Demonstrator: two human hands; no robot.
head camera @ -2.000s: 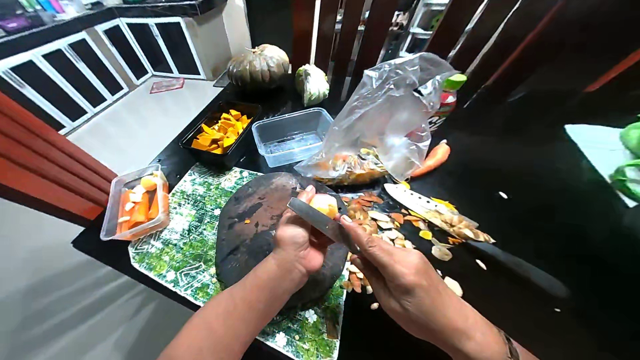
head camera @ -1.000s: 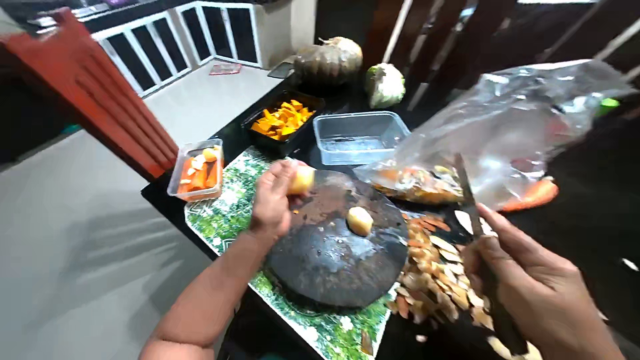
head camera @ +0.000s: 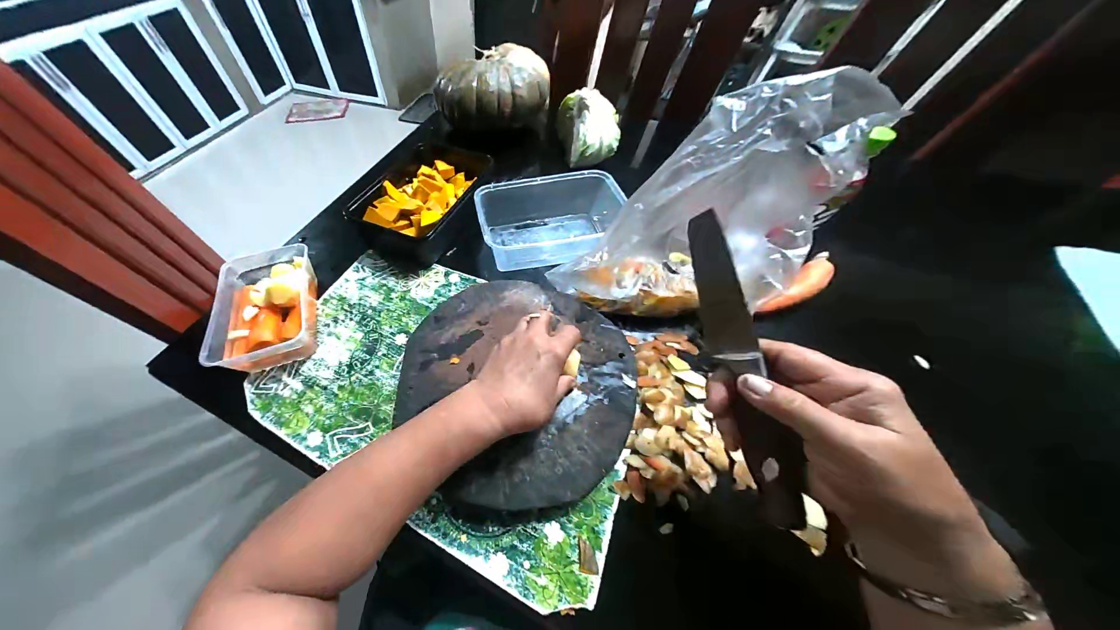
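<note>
My left hand (head camera: 529, 367) is on the dark round chopping board (head camera: 516, 472), its fingers closed around pale peeled vegetable pieces (head camera: 571, 362), mostly hidden under the palm. In my right hand (head camera: 822, 420) is a kitchen knife (head camera: 722, 289) with a dark handle, held blade up to the right of the board. A heap of peelings (head camera: 674, 429) lies between the board and the knife. Left of the board, a clear plastic tub (head camera: 214, 337) holds peeled carrots and pale pieces. Under the board is a green floral placemat (head camera: 350, 350).
Behind the board are a black tray (head camera: 367, 214) of cut pumpkin, a clear plastic container (head camera: 525, 254) and a plastic bag (head camera: 752, 166) with peelings inside. A carrot (head camera: 801, 284) lies beside the bag. Farther back sit a pumpkin (head camera: 494, 87) and a cabbage-like vegetable (head camera: 589, 129).
My left hand has come down onto the board, over the spot where a peeled piece lay; one second ago it held another piece above the board. The knife stays in my right hand.
</note>
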